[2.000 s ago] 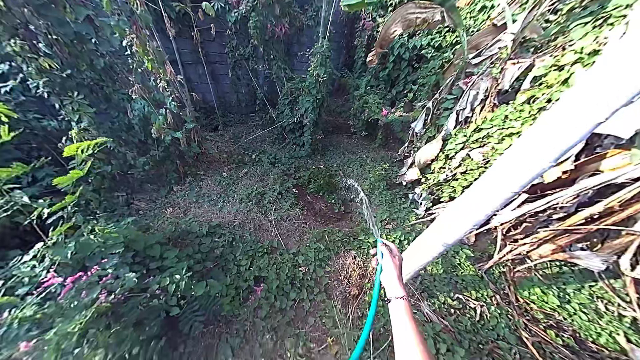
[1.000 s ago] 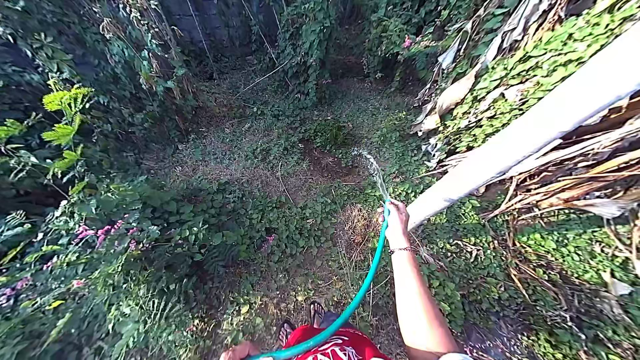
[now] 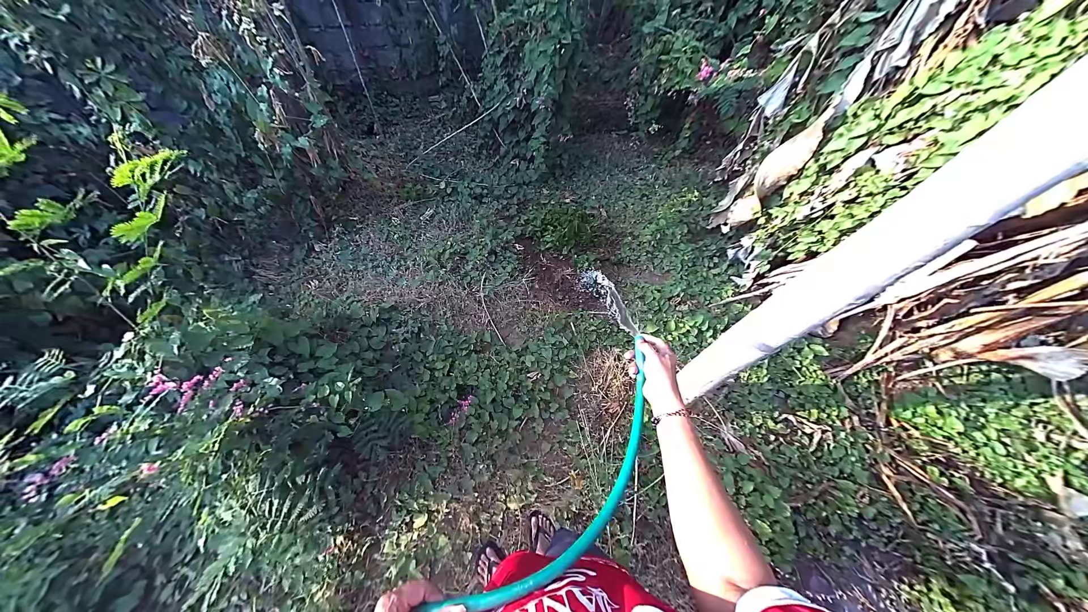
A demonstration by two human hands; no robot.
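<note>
My right hand [image 3: 660,374], with a thin bracelet at the wrist, grips a green garden hose [image 3: 627,467] close to its open end. Water [image 3: 614,302] streams from that end and arcs forward toward a bare brown soil patch [image 3: 552,276]. The hose curves down across my red shirt to my left hand [image 3: 412,597], which is closed around it at the bottom edge. Part of the left hand is cut off by the frame.
A white pole [image 3: 875,246] slants up to the right, close beside my right hand. Dry banana leaves [image 3: 994,297] hang at the right. Pink-flowered plants [image 3: 187,387] grow at the left. A vine-draped block wall [image 3: 357,42] stands behind. My feet in sandals [image 3: 540,531] are below.
My left hand on the hose and my feet have come into view since two seconds ago. The view has tilted down. Water flows from the hose throughout.
</note>
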